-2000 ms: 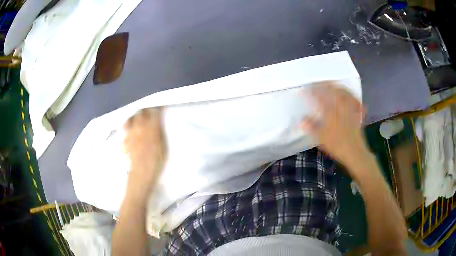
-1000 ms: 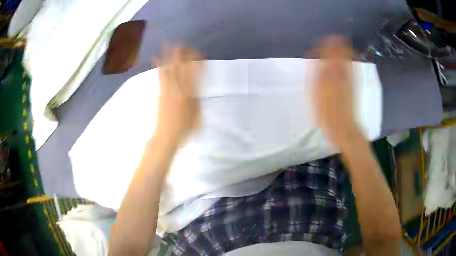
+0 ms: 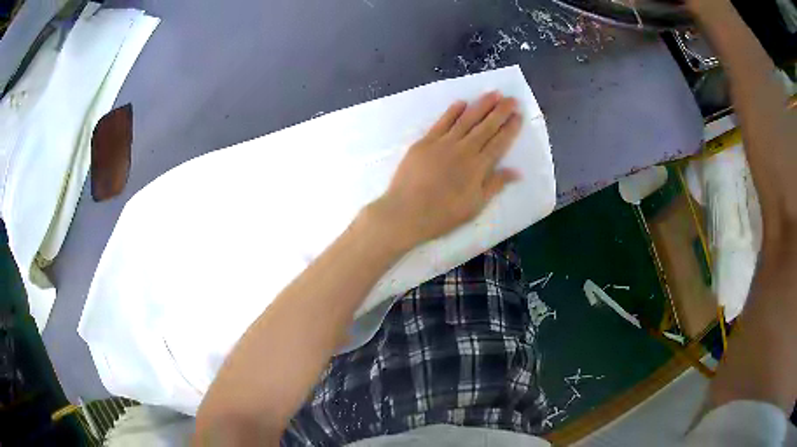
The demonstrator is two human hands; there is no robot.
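Note:
A large white garment piece [image 3: 227, 201] lies folded on the grey-blue padded table, with its near edge over the plaid lap. My left hand [image 3: 454, 170] lies flat on its right end, palm down, fingers a little apart, holding nothing. My right arm reaches up to the top right edge. My right hand [image 3: 699, 7] is almost wholly cut off there, beside the steam iron [image 3: 625, 12], so its grip is hidden. Only the lower part of the iron shows.
A brown pressing template [image 3: 112, 153] lies at the left, beside more white pieces [image 3: 65, 113]. Lint [image 3: 524, 39] is scattered near the iron. A metal rest [image 3: 695, 52] is at the table's right edge. White cloth [image 3: 732, 227] hangs by yellow bars at the right. Scraps lie on the green floor.
Both hands were on the cloth. My left hand has moved right to the cloth's right end, and my right hand has left it for the iron. The cloth's upper fold now lies smooth.

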